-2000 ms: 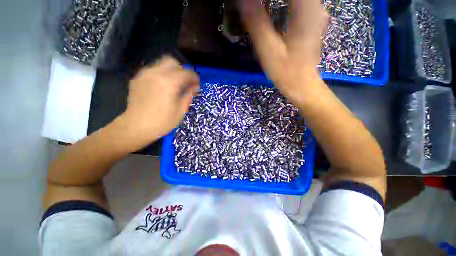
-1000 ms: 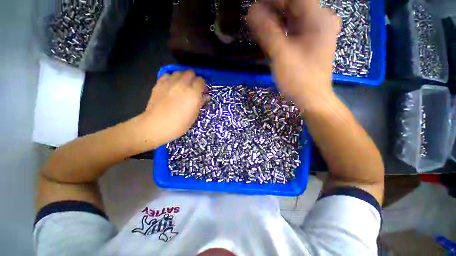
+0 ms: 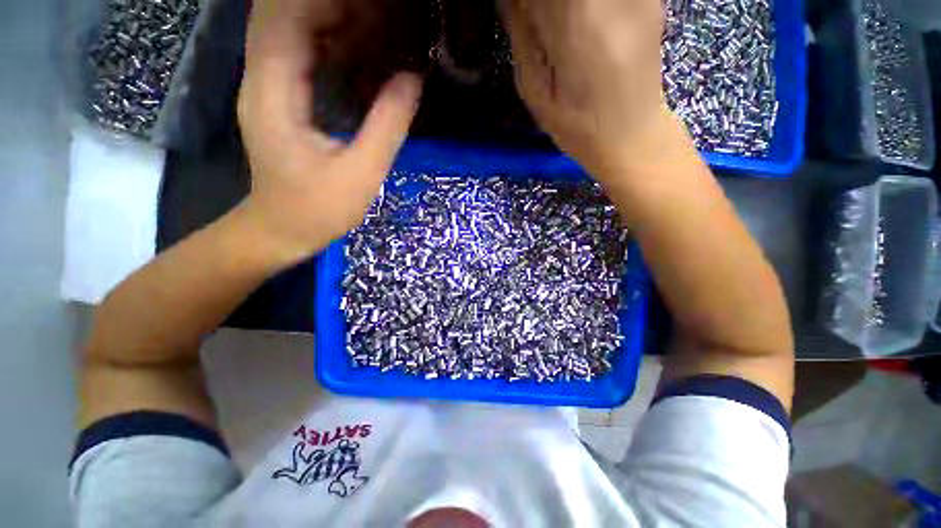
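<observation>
My left hand [image 3: 310,155] is over the left part of the dark machine bed [image 3: 469,108], thumb spread from the fingers, which run up to the picture's top edge. No part shows in it. My right hand [image 3: 593,77] is blurred over the bed's right side, its fingers cut off by the top edge; whether it holds anything cannot be told. A small rounded light metal piece [image 3: 459,69] shows on the bed between the hands. The near blue tray [image 3: 475,388], full of short shiny metal cylinders [image 3: 485,278], lies against my body.
A far blue tray [image 3: 792,93] of cylinders is beyond my right wrist. Clear bins with small metal parts stand at upper left [image 3: 181,93], upper right [image 3: 893,83] and right [image 3: 903,268]. A white paper [image 3: 111,217] lies at left on the dark bench [image 3: 738,227].
My left hand has moved from the near tray's upper left corner up and forward to the bed, its thumb now spread. My right hand has shifted slightly left over the bed.
</observation>
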